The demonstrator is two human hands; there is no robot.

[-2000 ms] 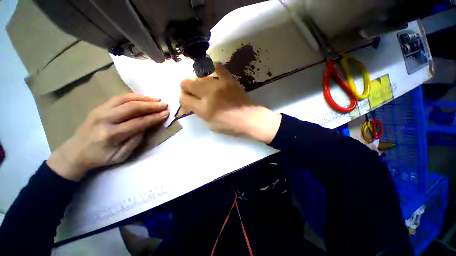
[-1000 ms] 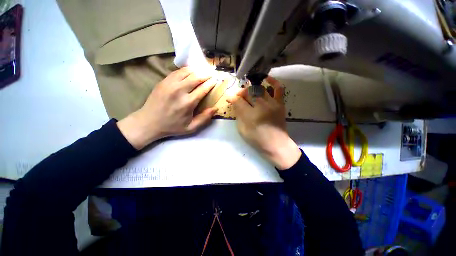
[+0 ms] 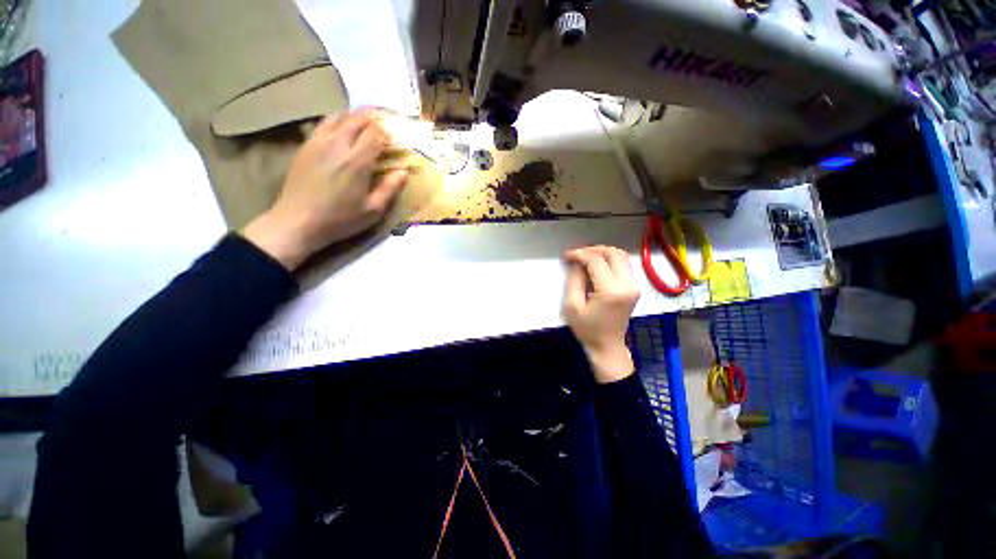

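The khaki front panel (image 3: pixel 242 66) lies at the left of the machine, with a raised pocket flap (image 3: pixel 279 100) on it. White pocketing cloth (image 3: pixel 369 49) shows beside it, up to the machine head. My left hand (image 3: pixel 341 180) rests on the panel's right part near the needle area, fingers bent; it presses or holds the cloth edge. The sewing machine (image 3: pixel 699 74) has its lit needle area just right of my left hand. My right hand (image 3: pixel 601 286) is over the table's front part with fingers curled; whether it holds anything small cannot be seen.
Scissors with red and yellow handles (image 3: pixel 674 253) lie on the machine bed's right part. Smaller scissors (image 3: pixel 726 383) are in the blue basket (image 3: pixel 770 377) below the table's right end. A blue stool (image 3: pixel 882 409) stands beyond. A dark red-edged smartphone (image 3: pixel 22 129) lies at the far left.
My right hand has left the needle area and moved right and toward the table's front edge. My left hand has moved slightly left, still on the panel. The view has shifted, showing more at the right.
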